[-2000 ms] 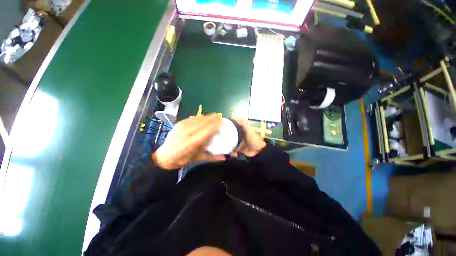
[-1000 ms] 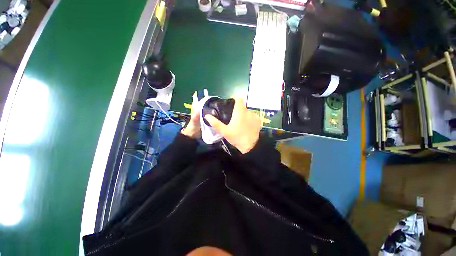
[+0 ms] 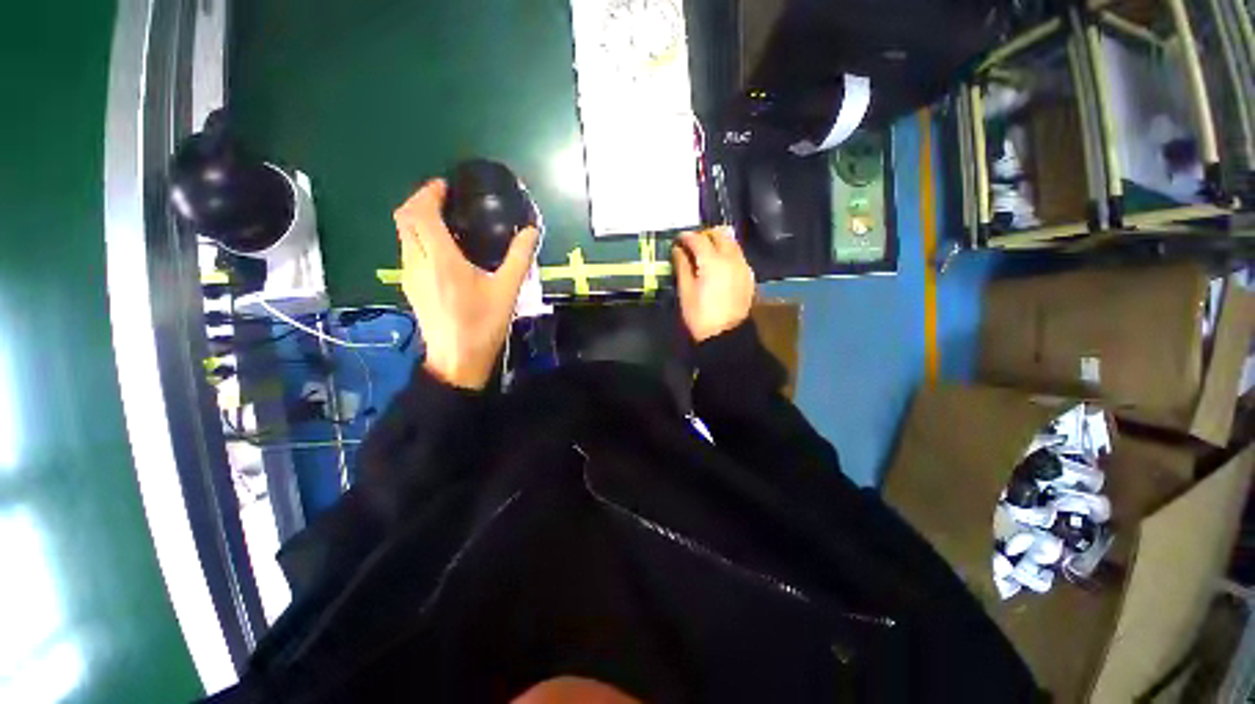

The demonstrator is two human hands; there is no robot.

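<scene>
A security camera with a glossy black ball head [image 3: 487, 211] stands at the front edge of the green bench. My left hand [image 3: 463, 296] is closed around its ball, thumb on the right side, fingers on the left. Its white base shows only partly behind my hand. My right hand [image 3: 714, 282] rests at the bench edge below the keyboard, fingers curled; whether it holds anything small cannot be seen. A second camera [image 3: 245, 204] with a black ball and white base stands at the bench's left corner, a thin white cable running from it.
The white keyboard [image 3: 637, 124] lies right of the held camera. A mouse [image 3: 768, 200] and black printer [image 3: 881, 48] are farther right. Yellow tape [image 3: 578, 271] marks the front edge. The conveyor [image 3: 55, 344] runs along the left. An open carton [image 3: 950, 475] of cameras stands lower right.
The held camera has moved from both hands in front of my body onto the bench edge, under my left hand. My right hand has let go and moved right. The view has shifted.
</scene>
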